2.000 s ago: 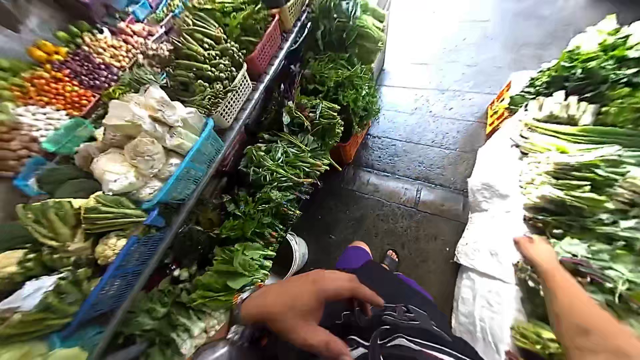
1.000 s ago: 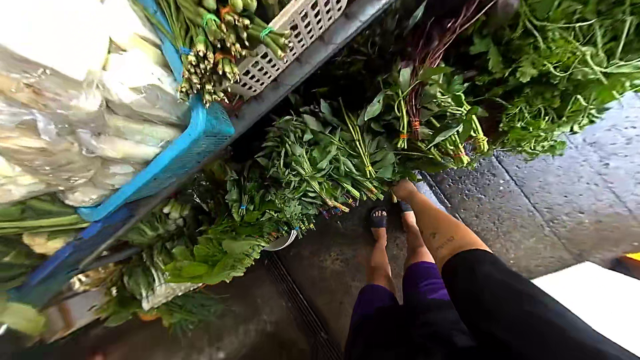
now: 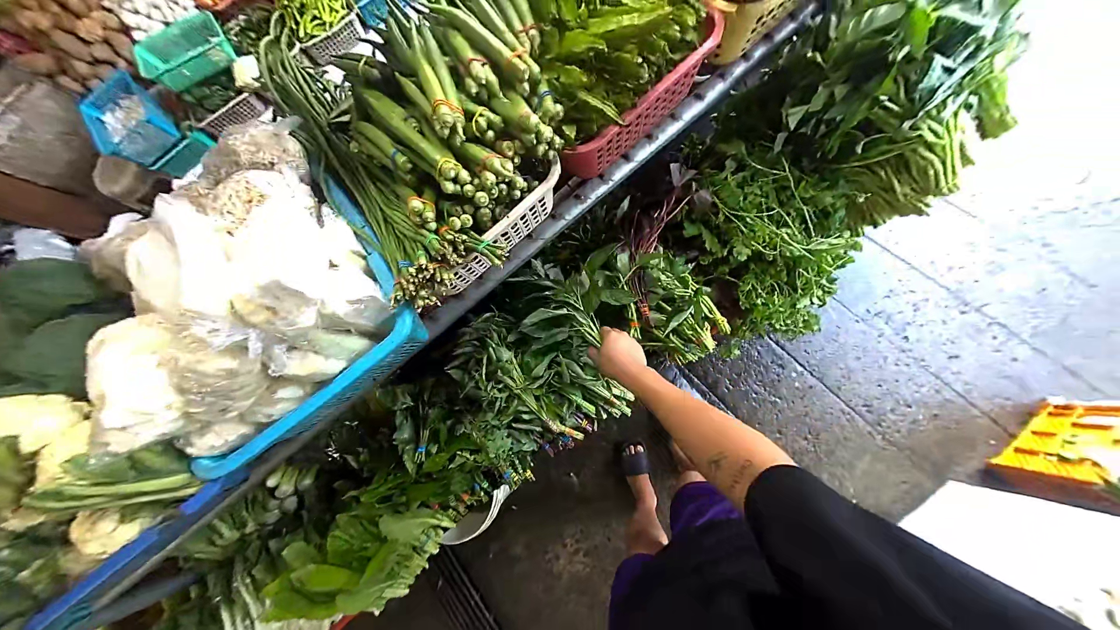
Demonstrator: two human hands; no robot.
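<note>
My right hand (image 3: 619,354) reaches out from the lower right, its fingers closed around the stems of a leafy green bunch (image 3: 564,319). Just right of it lie tied bunches of greens (image 3: 691,306) with orange bands and pale cut stem ends. Below and left of the hand, more banded leafy bunches (image 3: 525,376) are piled, their cut ends toward the floor. The fingertips are partly hidden by leaves. My left hand is out of view.
Above the greens runs a dark metal shelf edge (image 3: 577,206), with a blue basket (image 3: 319,407) of bagged vegetables, a white basket (image 3: 525,219) and a red basket (image 3: 652,114). A white bucket (image 3: 477,525) stands below. A yellow crate (image 3: 1054,451) is at the right.
Two seconds ago both hands showed, with my left hand near my body; now only my right hand shows, at the leafy bunches. The view has swung a lot.
</note>
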